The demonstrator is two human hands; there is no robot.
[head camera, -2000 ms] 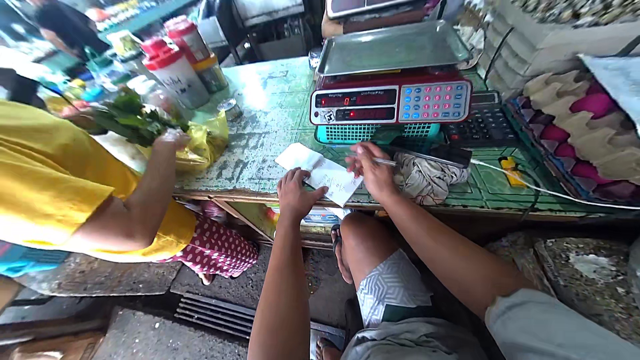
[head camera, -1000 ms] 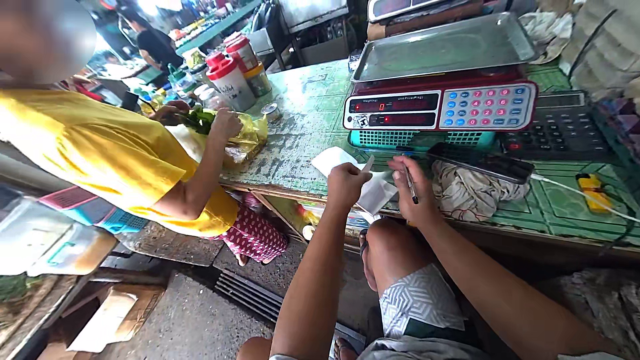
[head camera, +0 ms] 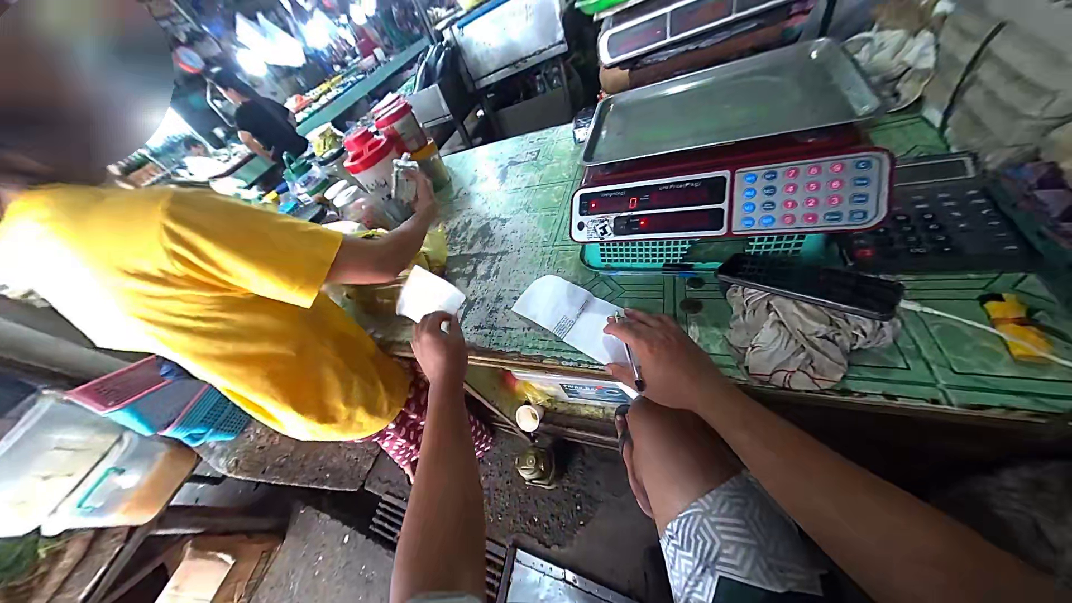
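Note:
My left hand (head camera: 440,347) pinches a small white slip of paper (head camera: 429,295) by its lower edge, out to the left over the counter's front edge, beside the person in a yellow shirt. My right hand (head camera: 662,356) has a pen (head camera: 628,352) between its fingers and rests on a larger white sheet with writing (head camera: 569,318), which lies on the green counter (head camera: 494,226). Behind the sheet stands a digital price scale (head camera: 729,197) with a metal tray (head camera: 729,100). A black phone (head camera: 808,285) lies on a crumpled cloth (head camera: 787,339), right of my right hand.
A calculator (head camera: 934,222) and a yellow object with a white cable (head camera: 1015,322) are at the right. Red-lidded containers (head camera: 373,159) stand on the counter's far left. The person in the yellow shirt (head camera: 251,293) stands close at left, an arm over the counter.
My left hand has moved left, away from my right hand, with the small slip in it. The person in yellow has reached toward the red-lidded containers. The view has shifted.

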